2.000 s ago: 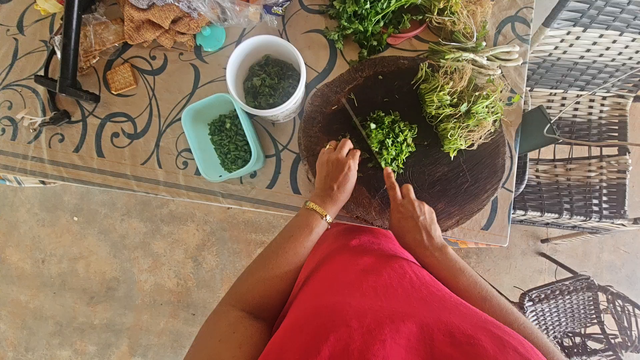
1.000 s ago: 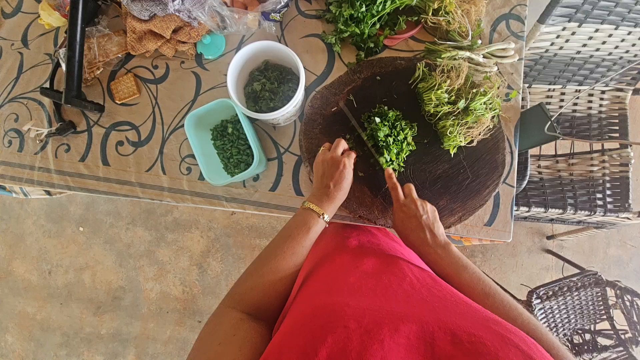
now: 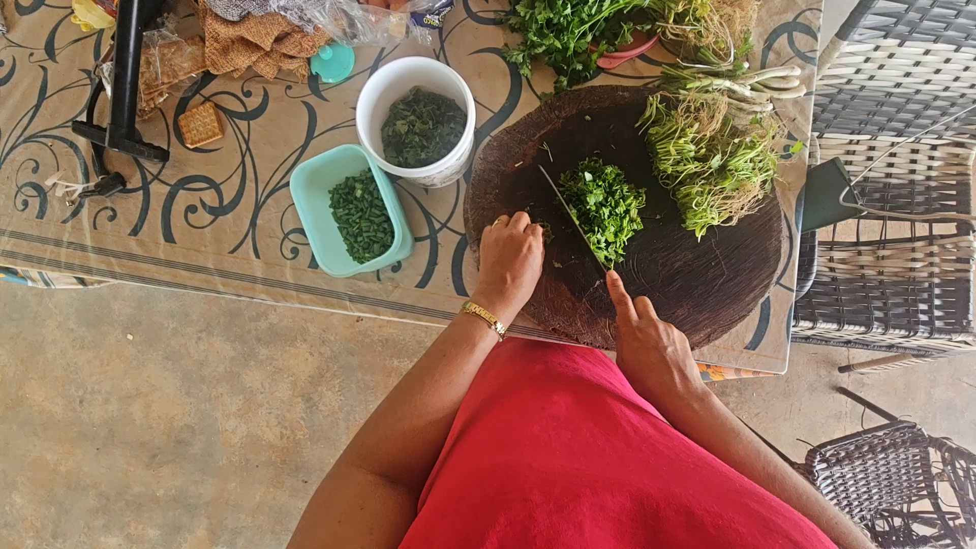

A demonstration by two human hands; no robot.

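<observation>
My right hand point(image 3: 650, 335) grips a knife point(image 3: 570, 215), its forefinger stretched along the back of the blade; the handle is hidden. The blade lies against the left side of a pile of chopped green herbs point(image 3: 604, 210) on a round dark wooden chopping block point(image 3: 686, 282). My left hand point(image 3: 511, 258) rests at the block's left edge with its fingers curled; small green bits show by the fingertips, and whether it pinches any cannot be told. A bunch of stems and roots point(image 3: 713, 164) lies on the block's upper right.
Left of the block stand a white tub point(image 3: 364, 103) of chopped leaves and a turquoise container point(image 3: 305, 206) of chopped green pieces. Leafy parsley point(image 3: 557, 38) lies beyond the block. A black stand point(image 3: 123, 91), a cracker point(image 3: 200, 125) and a brown cloth point(image 3: 259, 38) are farther left. Woven chairs point(image 3: 884, 282) stand right.
</observation>
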